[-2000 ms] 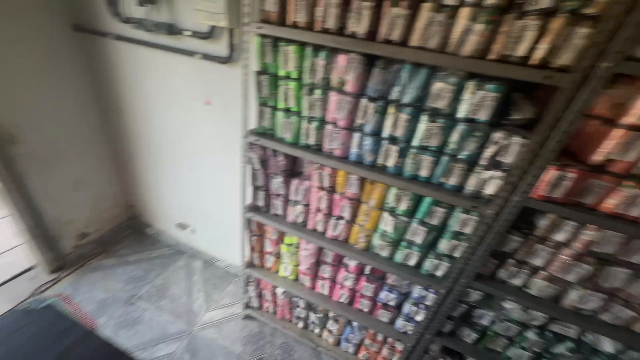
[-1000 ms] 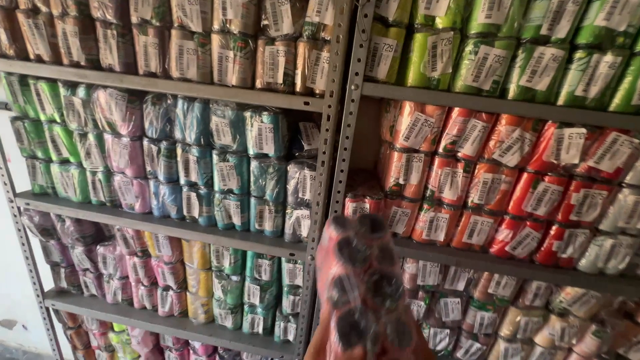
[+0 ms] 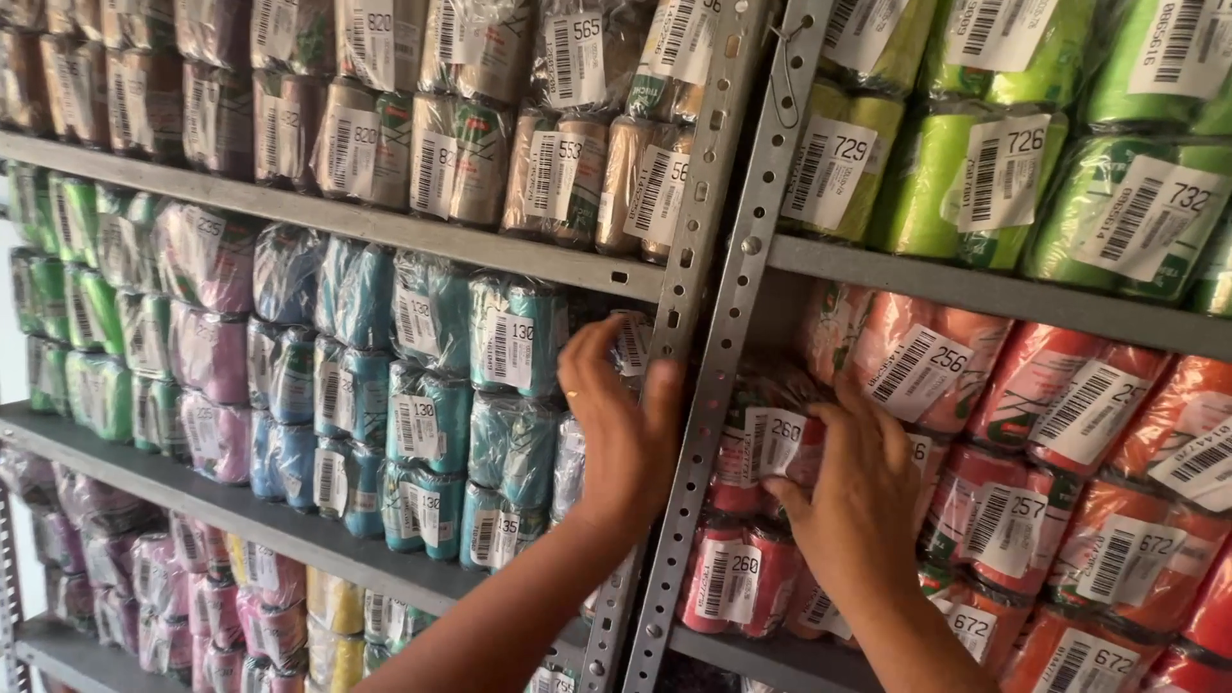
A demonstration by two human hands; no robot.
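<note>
My right hand (image 3: pixel 857 481) reaches into the right rack, its fingers and thumb on a plastic-wrapped pack of red thread spools (image 3: pixel 770 438) that bears a barcode label. Below that pack lies another red spool pack (image 3: pixel 736 577). My left hand (image 3: pixel 621 423) is raised before the steel upright of the left rack, fingers and thumb apart, with nothing seen in it. Behind its fingers, a dark wrapped pack (image 3: pixel 630 342) partly shows at the shelf's end. Teal spool packs (image 3: pixel 515 337) stand stacked left of this hand.
Perforated steel uprights (image 3: pixel 717 385) divide the two racks. Brown spool packs (image 3: pixel 361 135) fill the shelf above on the left, lime-green packs (image 3: pixel 972 183) the upper right. Orange packs (image 3: pixel 1116 558) stand right of my right hand. A thin wire (image 3: pixel 789 77) hangs on the upright.
A second ago a hand held up a wrapped pack of reddish spools before the racks; now my right hand is at the red packs on the shelf and both hands show. The view has moved closer.
</note>
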